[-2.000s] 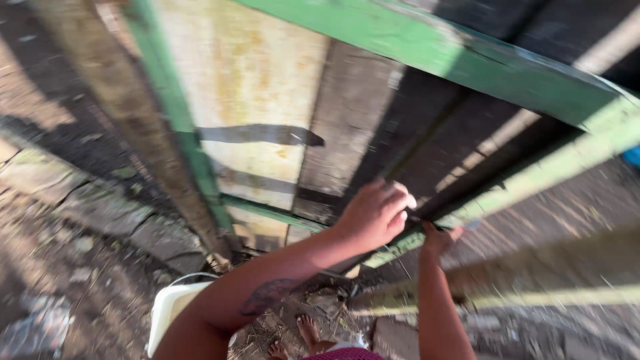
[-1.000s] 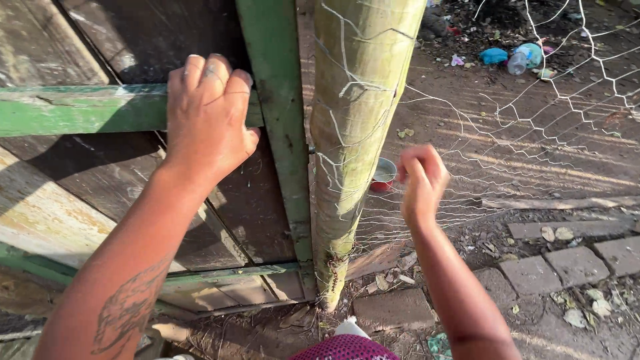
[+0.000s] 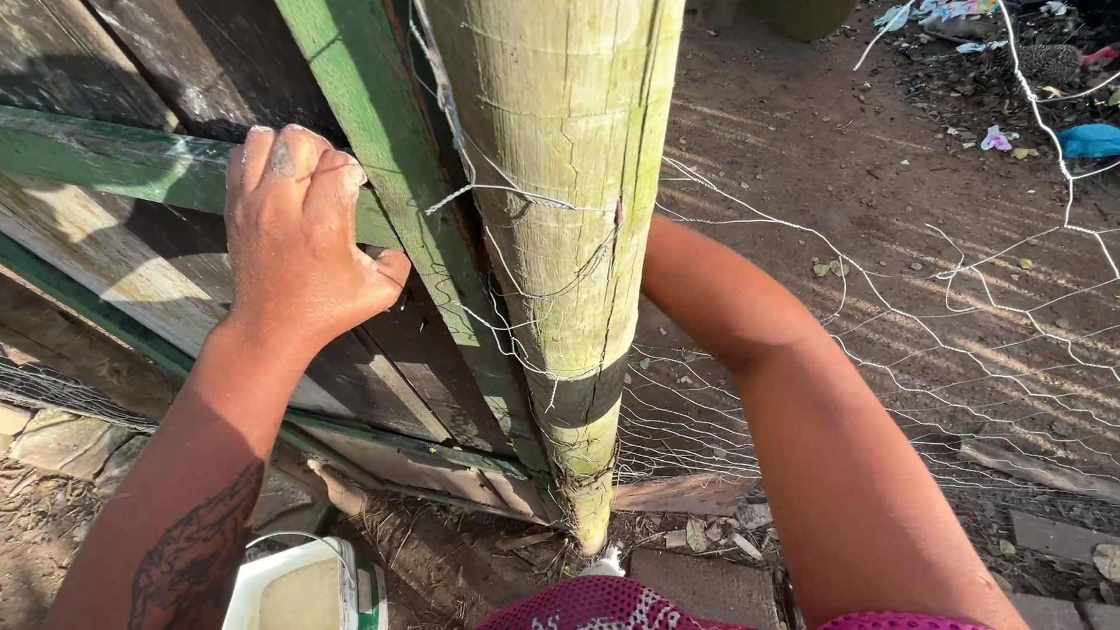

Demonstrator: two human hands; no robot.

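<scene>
My left hand [image 3: 302, 232] grips the green-painted crossrail [image 3: 114, 157] of a wooden gate, its fingers hooked over the top edge. Beside it runs the gate's green upright [image 3: 385, 149]. A round wooden post [image 3: 560, 201] stands close against that upright, with loose wire strands twisted around it. My right forearm [image 3: 726, 289] reaches behind the post, so the right hand is hidden. Torn hexagonal wire mesh [image 3: 875, 306] spreads out to the right of the post, around my right arm.
A white plastic bucket [image 3: 297, 586] with a wire handle stands below the gate. Paving bricks [image 3: 700, 582] lie near the post's foot. Cut wire ends stick out at upper right. Litter, including a blue plastic piece [image 3: 1089, 140], lies beyond the mesh.
My right hand, in view right of the post a second ago, has gone behind it. My left hand remains on the crossrail. Two seconds ago both hands were at the gate.
</scene>
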